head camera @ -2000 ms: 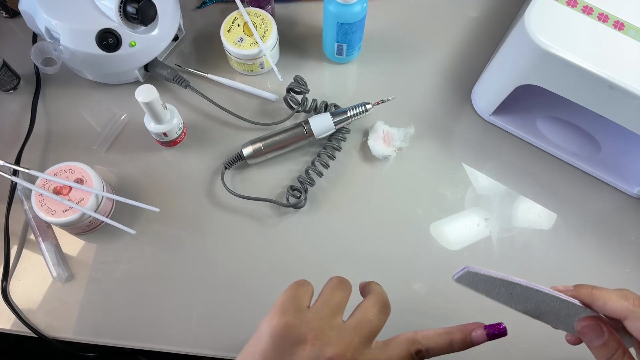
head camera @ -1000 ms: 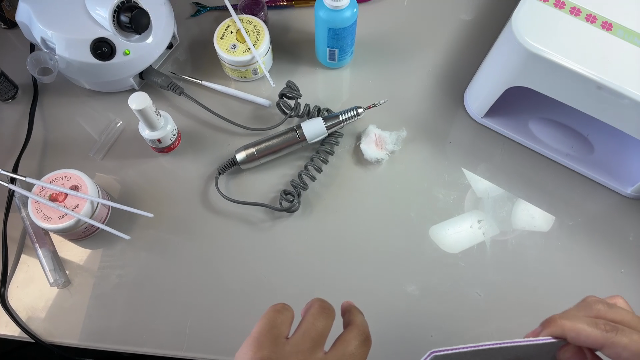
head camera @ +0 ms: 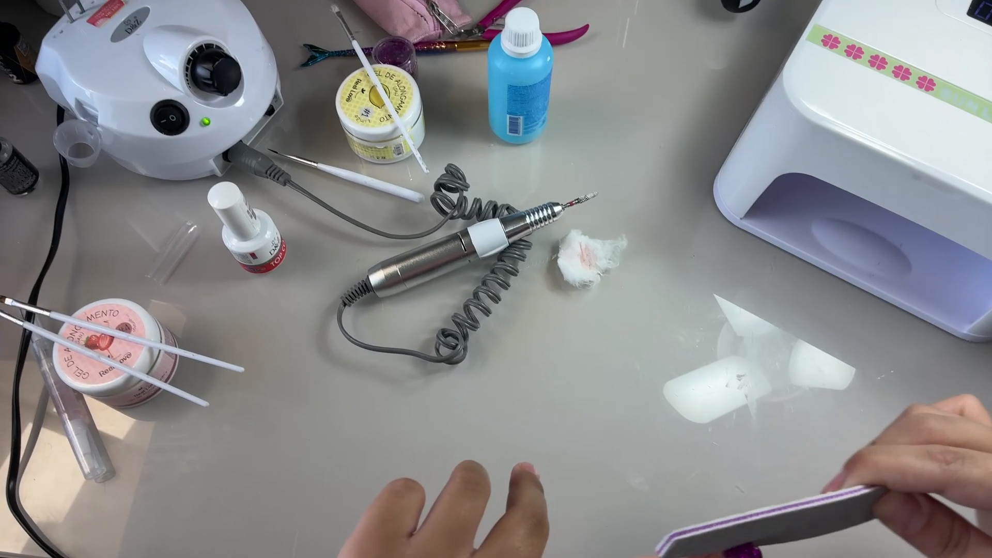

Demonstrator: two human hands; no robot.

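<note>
My right hand point(head camera: 922, 473) pinches one end of a grey nail file point(head camera: 783, 521) with a purple core, low at the right. The file's far end lies over a purple glitter nail point(head camera: 742, 551), mostly hidden at the bottom edge. My left hand point(head camera: 465, 515) is at the bottom centre with several fingers bent and bare of any tool; its index finger is largely out of view. An electric nail drill handpiece point(head camera: 426, 265) with a coiled grey cord lies on the table, beside a wad of cotton point(head camera: 587, 258).
A white nail lamp point(head camera: 876, 124) stands at the right, a drill control unit point(head camera: 155, 85) at the upper left. Around the table are a blue bottle point(head camera: 521, 85), a yellow-lidded jar point(head camera: 380, 116), a white polish bottle point(head camera: 248, 232), a pink-lidded jar point(head camera: 108, 349) with brushes across it, and a black cable point(head camera: 53, 248).
Two seconds ago the outstretched finger with the glitter nail showed beside the file; it has since moved down, mostly out of view. The file has tilted from its earlier angle and now overlaps that nail.
</note>
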